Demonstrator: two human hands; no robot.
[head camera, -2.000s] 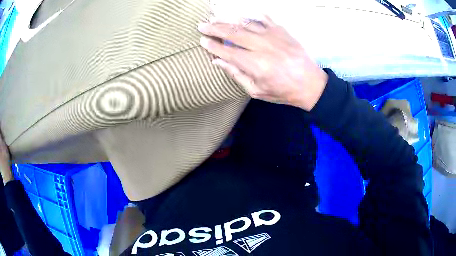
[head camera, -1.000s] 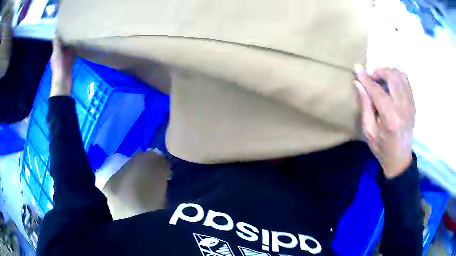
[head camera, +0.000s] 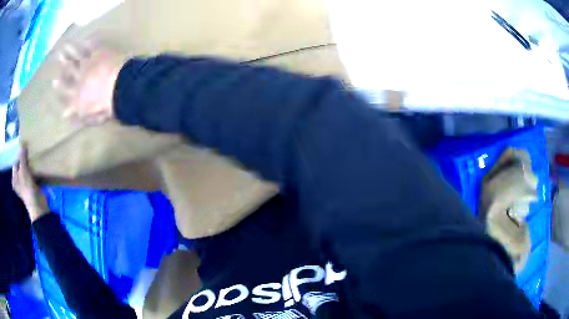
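The large tan cloth (head camera: 249, 31) lies over the white table and hangs over its near edge towards the lap. A thin dark seam line shows on it right of centre, partly hidden by the right sleeve. My right hand (head camera: 88, 84) is blurred, reaches across to the upper left and lies flat on the cloth with fingers spread. My left hand (head camera: 26, 184) is at the far left at the cloth's lower left edge; its fingertips are partly hidden and its hold on the cloth is unclear.
The white table top (head camera: 437, 56) spans the upper right, with a small dark tool (head camera: 510, 29) on it. A blue crate (head camera: 72, 224) stands lower left. Another blue crate (head camera: 462, 165) at right holds a crumpled tan piece (head camera: 499, 193). A tan piece (head camera: 168, 283) lies at the lower left.
My right hand has left the cloth's right edge and crossed left onto the cloth, its arm now covering the middle. The view has shifted, and the cloth appears further left than a second ago.
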